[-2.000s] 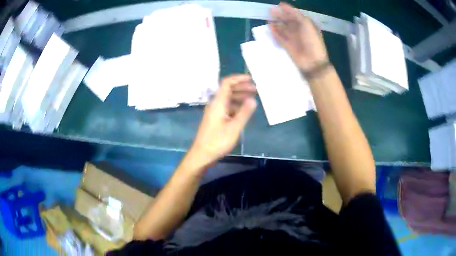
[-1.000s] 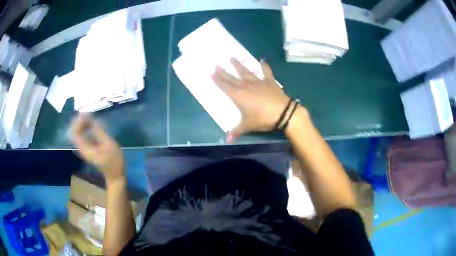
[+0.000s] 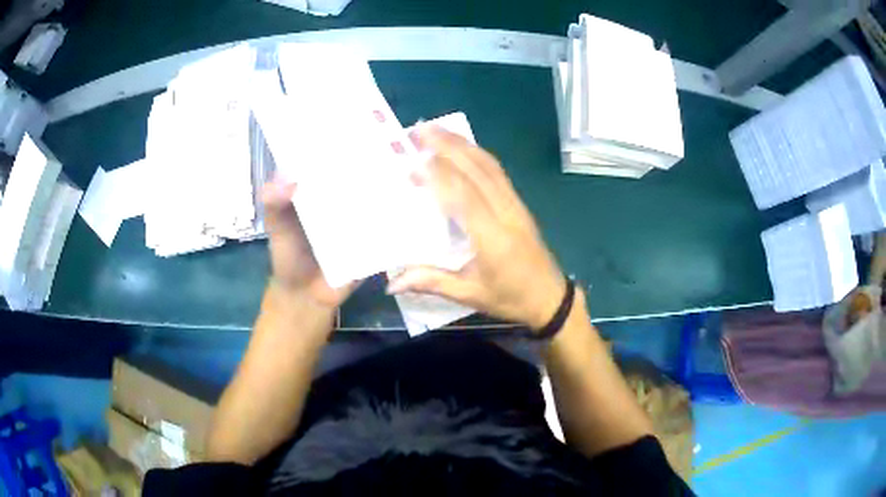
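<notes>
A white carton [image 3: 355, 184] with small reddish print is held between my two hands above the green bench, in front of me. My left hand [image 3: 296, 248] is on its left side and my right hand [image 3: 486, 228] is on its right side. Part of another white blank [image 3: 427, 313] shows below and behind the carton; how it joins is hidden. A pile of flat white blanks [image 3: 199, 160] lies just left of the carton, with a loose white card [image 3: 115, 199] at its left.
A stack of white cartons [image 3: 631, 97] stands at the back right. More white cartons [image 3: 797, 136] are at the far right, others [image 3: 34, 223] at the far left. A pale rail [image 3: 466, 44] runs behind. A person's hand [image 3: 860, 311] shows at the right edge.
My left hand has moved from the front of the left pile to the carton. The white blank under my right hand is now lifted between both hands, with reddish print showing.
</notes>
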